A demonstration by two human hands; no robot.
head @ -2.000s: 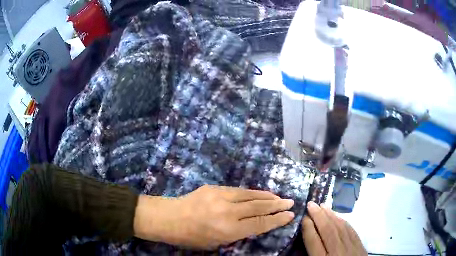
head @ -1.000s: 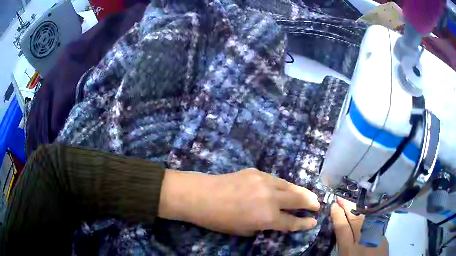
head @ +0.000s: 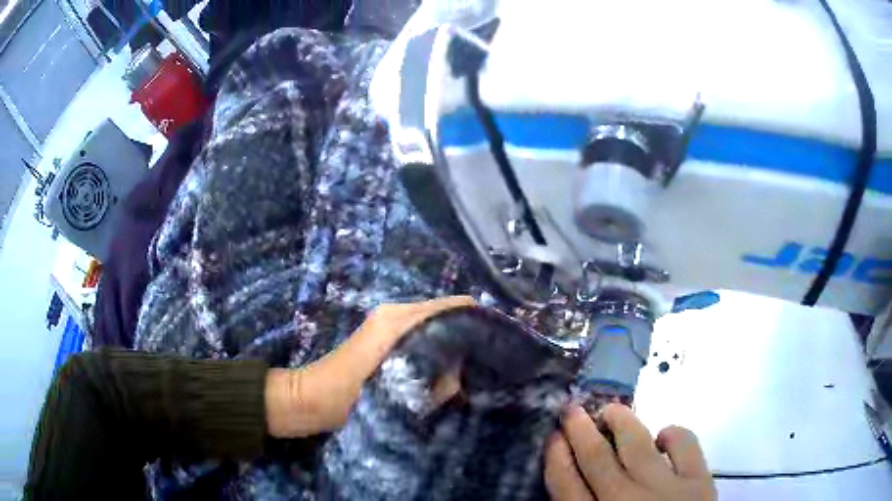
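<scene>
The fuzzy blue-grey and black plaid garment (head: 323, 205) lies left of and in front of the white machine head (head: 743, 78). My left hand (head: 357, 367) is at the garment's near part, which is lifted and folded over its fingers; one fingertip shows in the fold. My right hand (head: 631, 455) has its curled fingers on the plaid edge below the grey part (head: 614, 357) beside the presser area. The needle and presser foot are not clearly seen. A dark smooth band of cloth runs from my left hand towards the presser area.
The white machine bed (head: 773, 391) is at right. Dark purple cloth (head: 132, 264) lies along the garment's left side. A grey box with a round fan grille (head: 93, 191) and a red container (head: 171, 93) stand at far left. A bit of blue (head: 68, 342) shows at the left.
The view has shifted around the machine head. My left hand has gone from lying flat on the cloth to holding up a fold. My right hand's fingers are now curled on the edge.
</scene>
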